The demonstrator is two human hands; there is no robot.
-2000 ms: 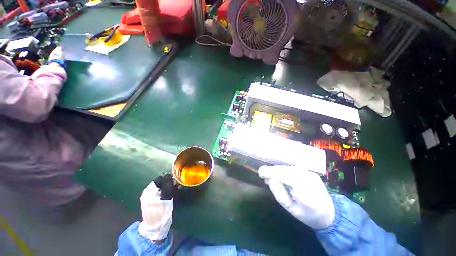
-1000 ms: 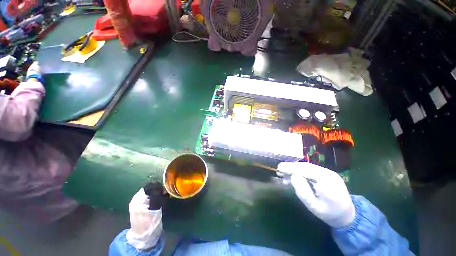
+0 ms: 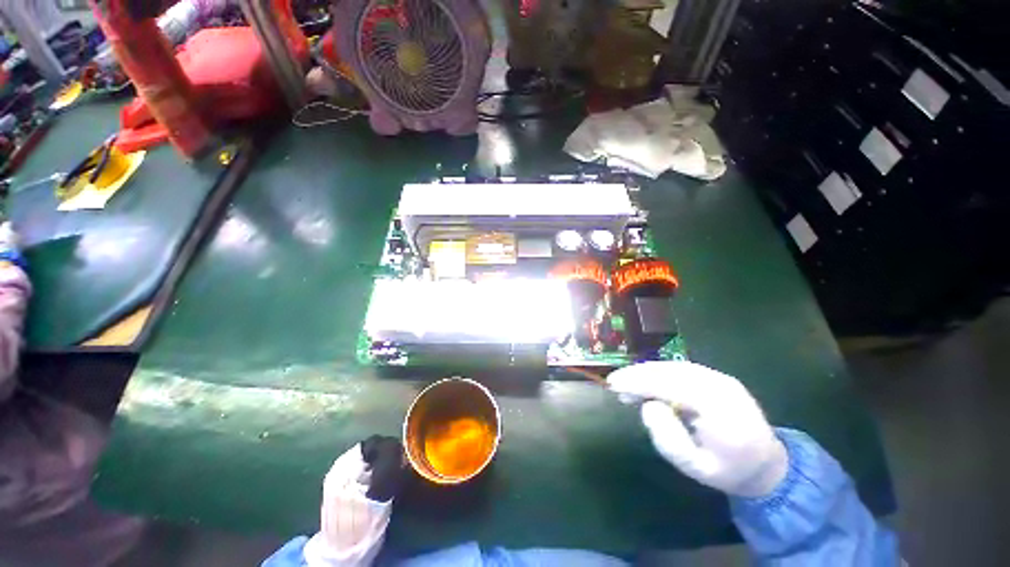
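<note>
My left hand (image 3: 357, 498), in a white glove, grips the dark handle of a round metal cup (image 3: 452, 431). Amber liquid shows inside the cup. My right hand (image 3: 698, 423), also gloved, holds a thin brown stick, likely a brush (image 3: 588, 374). Its tip points left at the near edge of the green circuit board (image 3: 565, 357); I cannot tell if it touches. The board lies on the green bench, with two glaring silver-white heatsinks (image 3: 515, 200), orange-red wound chokes (image 3: 646, 277) and a black block (image 3: 656, 318) at its right end.
A purplish fan (image 3: 411, 55) stands at the back. A crumpled off-white cloth (image 3: 653, 137) lies at back right. Black totes with white labels (image 3: 842, 193) stand at the right. A person's pink sleeve (image 3: 13, 307) shows at the left edge, beside another green-topped bench (image 3: 122, 238).
The view has turned right, so board and fan sit further left in the picture. The cup is now nearer the board's middle. The stick is at the board's near right edge, further right along it.
</note>
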